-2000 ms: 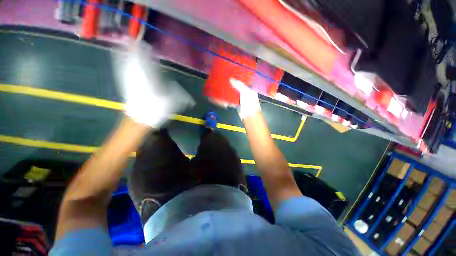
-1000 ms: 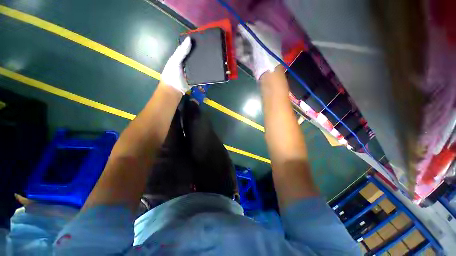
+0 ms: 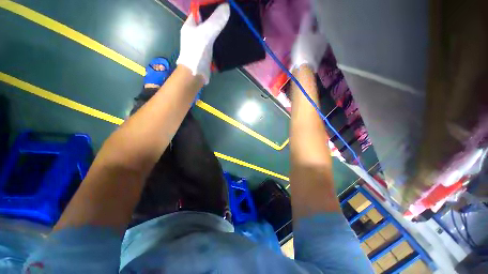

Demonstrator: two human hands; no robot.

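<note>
My left hand (image 3: 202,43), in a white glove, holds a flat black square box (image 3: 239,40) with an orange-red tray (image 3: 201,7) behind it, at the front edge of the pink-lined shelf (image 3: 278,27). My thumb lies over the box's near face. My right hand (image 3: 309,51), also gloved in white, reaches in over the shelf to the right of the box. It is blurred and its fingers are partly hidden, so I cannot tell whether it holds anything.
A blue cable (image 3: 293,79) hangs across the shelf front, over my right forearm. More black boxes (image 3: 340,115) stand along the shelf. The grey upper shelf (image 3: 369,48) is close on the right. Blue stools (image 3: 40,206) and a blue rack of cartons (image 3: 389,233) stand beyond.
My left hand has carried the box and red tray up and right, onto the shelf's edge. My right hand has moved slightly right. The view has shifted.
</note>
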